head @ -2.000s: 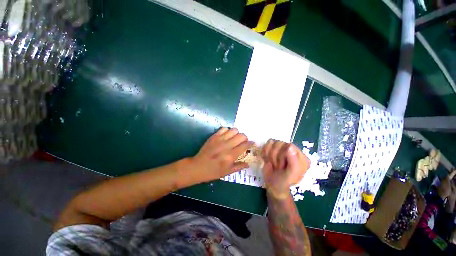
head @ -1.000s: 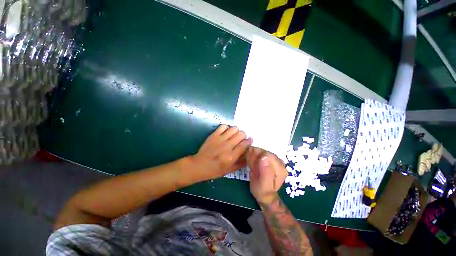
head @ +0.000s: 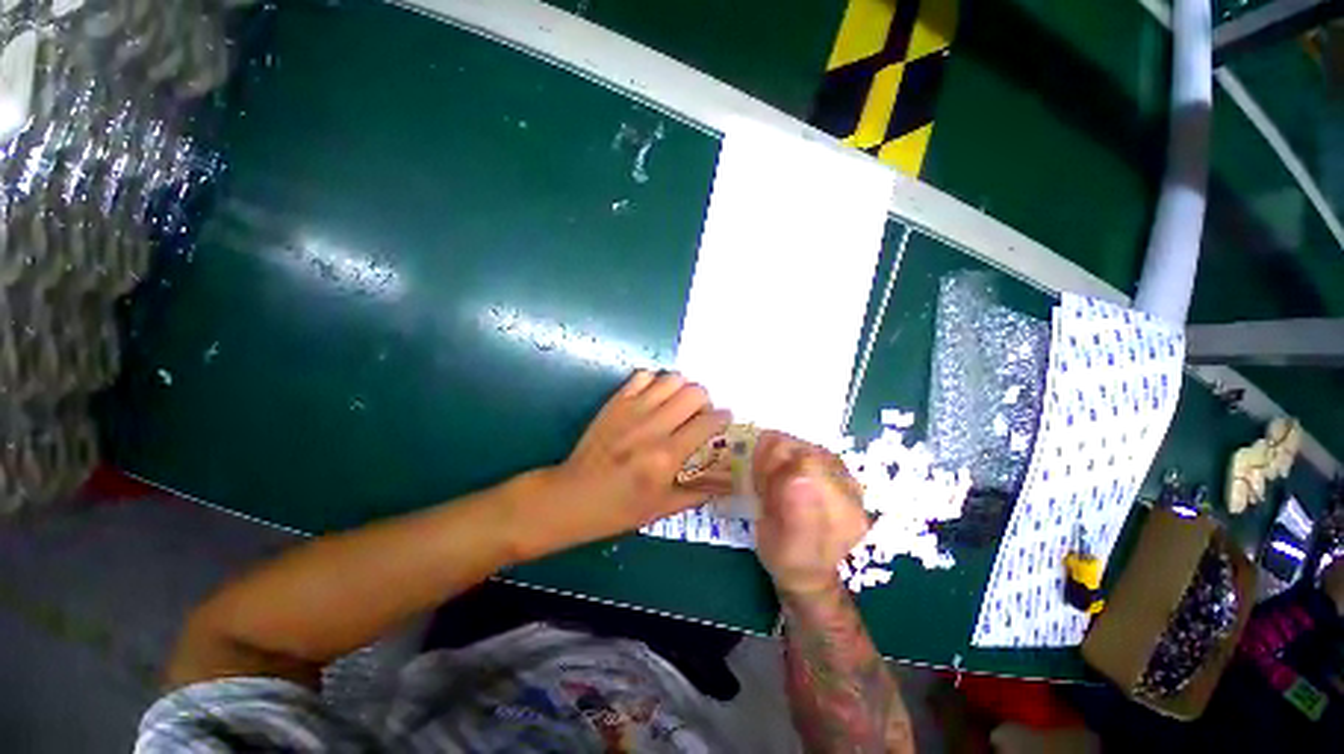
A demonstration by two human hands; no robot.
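Note:
My left hand (head: 634,454) is closed around a small cream housing (head: 712,460), which shows in part between the two hands with dark and reddish bits inside. My right hand (head: 808,508) is curled against the housing's right side; its fingertips are blurred and I cannot tell if they hold a small part. Both hands are over the near end of a long white sheet (head: 789,273); blue print shows below my left hand. A pile of small white pieces (head: 907,508) lies just right of my right hand.
Crumpled bubble wrap (head: 980,368), a printed sheet (head: 1091,442) with a yellow and black cutter (head: 1083,579), and a cardboard box (head: 1128,636) of dark parts are at right. Clear trays (head: 89,265) stand at left. A hazard-striped marker (head: 889,81) lies beyond the pale rail (head: 663,89).
My right hand has shifted slightly right, and more of the housing shows between the hands than one second ago. The hazard-striped marker has moved right along the belt.

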